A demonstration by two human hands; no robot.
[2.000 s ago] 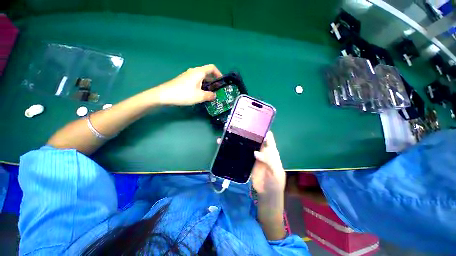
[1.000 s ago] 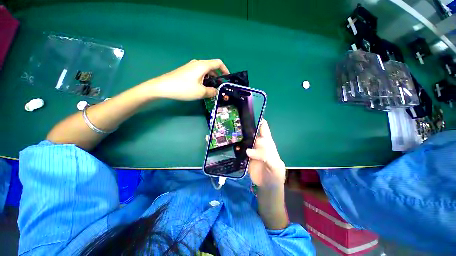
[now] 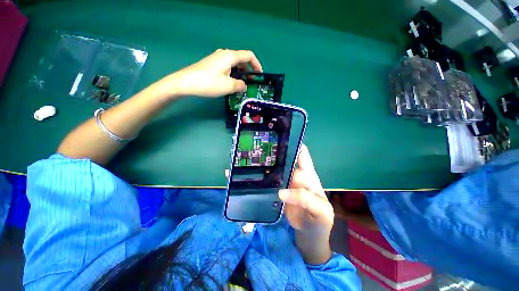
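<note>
A green circuit board [image 3: 259, 92] sits in a black housing [image 3: 277, 83] on the green bench. My left hand [image 3: 219, 74] grips the housing at its upper left edge, thumb at the board and fingers over the rim. My right hand [image 3: 307, 199] holds a smartphone [image 3: 264, 162] upright over the lower part of the housing and hides it. The phone screen shows a close view of the green board. A white cable end shows at the phone's bottom.
A clear tray [image 3: 122, 62] with small dark parts lies left, near a white lump [image 3: 45, 112]. A white disc [image 3: 354, 94] lies right. Clear packs [image 3: 418, 88], a white sheet [image 3: 462, 149] and black housings [image 3: 424, 25] are far right. A co-worker's blue sleeve [image 3: 449, 210] is lower right.
The phone has turned and moved lower, and its screen changed from a pink and black page to the board view. The housing and my left hand have shifted slightly up in view.
</note>
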